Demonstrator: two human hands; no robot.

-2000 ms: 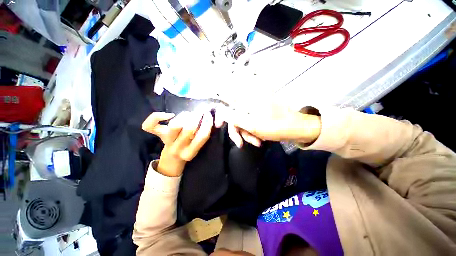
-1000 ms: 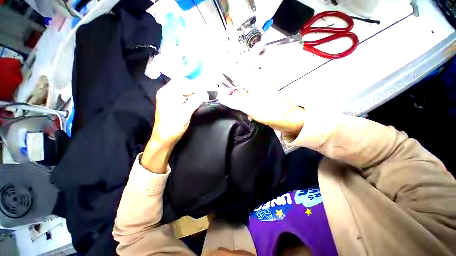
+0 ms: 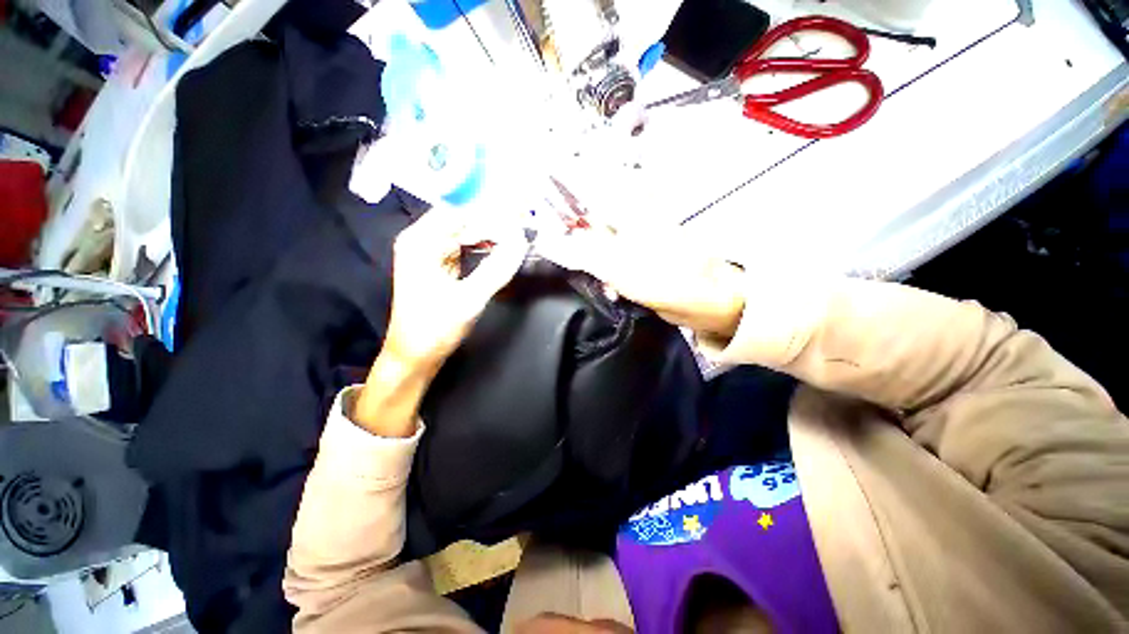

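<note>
A black garment (image 3: 260,334) hangs over the table edge and my lap. Its smoother, shinier leather-like panel (image 3: 508,384) lies below my hands. My left hand (image 3: 440,279) pinches the garment's top edge between thumb and fingers. My right hand (image 3: 638,273) is close beside it at the same edge and holds small thread snips (image 3: 570,211), whose dark pointed blades stick out up and to the left. Strong glare washes out the fingertips, so the seam and any threads there are hard to see.
Red-handled scissors (image 3: 811,77) lie on the white table beside a black square pad (image 3: 714,37). Shiny metal machine parts (image 3: 607,87) stand left of them. A light-blue round object (image 3: 461,173) is just beyond my left hand. A grey motor-like machine (image 3: 56,495) is at the far left.
My hands parted from their overlapping position and the shiny panel and snips came into view. Since one second ago the hands have barely moved. The view has shifted slightly.
</note>
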